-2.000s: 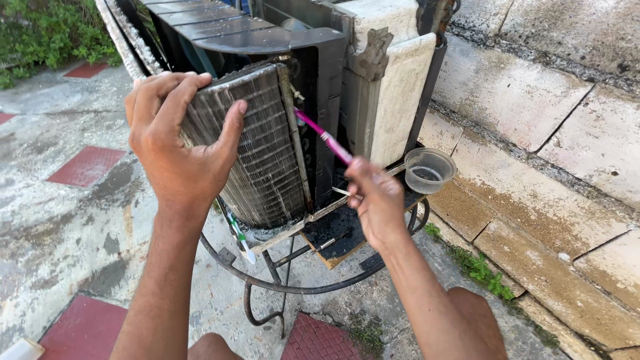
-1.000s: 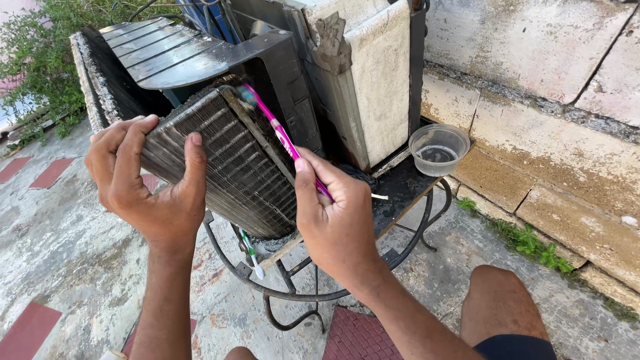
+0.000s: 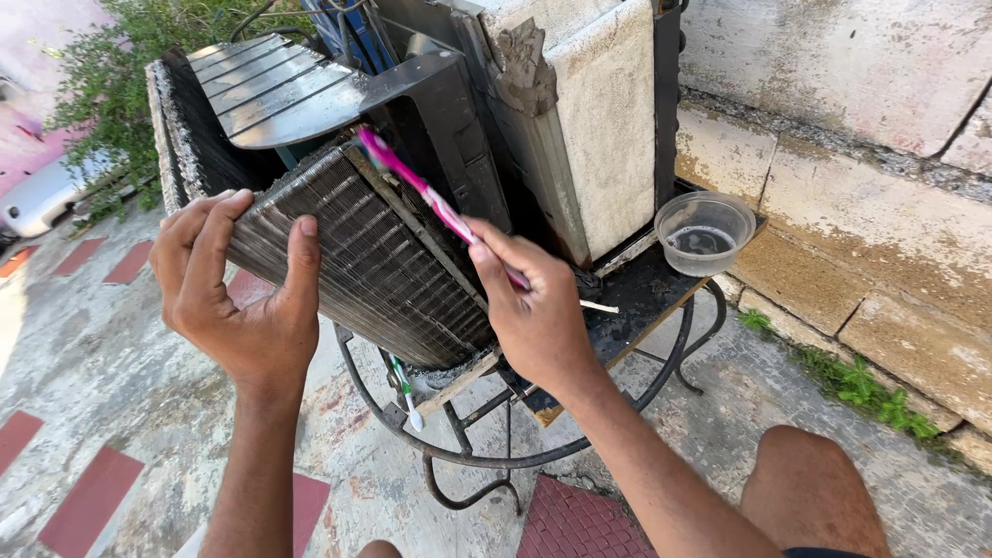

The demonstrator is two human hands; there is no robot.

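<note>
My left hand [image 3: 240, 287] grips the upper left edge of a dark finned coil [image 3: 364, 256] of an opened air conditioner, thumb across the fins. A pink and white toothbrush [image 3: 438, 203] is held in my right hand [image 3: 531, 306]; its head lies at the top of the coil's right side edge, the bristles partly hidden. Behind the coil stand a dark housing [image 3: 465, 139] and a slatted metal plate [image 3: 271, 93]. A green and white toothbrush [image 3: 407, 395] rests below the coil, head down.
A clear plastic bowl [image 3: 704, 232] with liquid sits on the board [image 3: 643, 302], right of a white foam block [image 3: 612, 132]. A thin white stick [image 3: 599, 307] lies nearby. The board rests on a round metal frame [image 3: 535, 459]. A block wall [image 3: 845, 186] stands at the right.
The pink toothbrush was lower along the coil's side edge two seconds ago and is now at its top. My left hand keeps its hold on the coil. The view has shifted.
</note>
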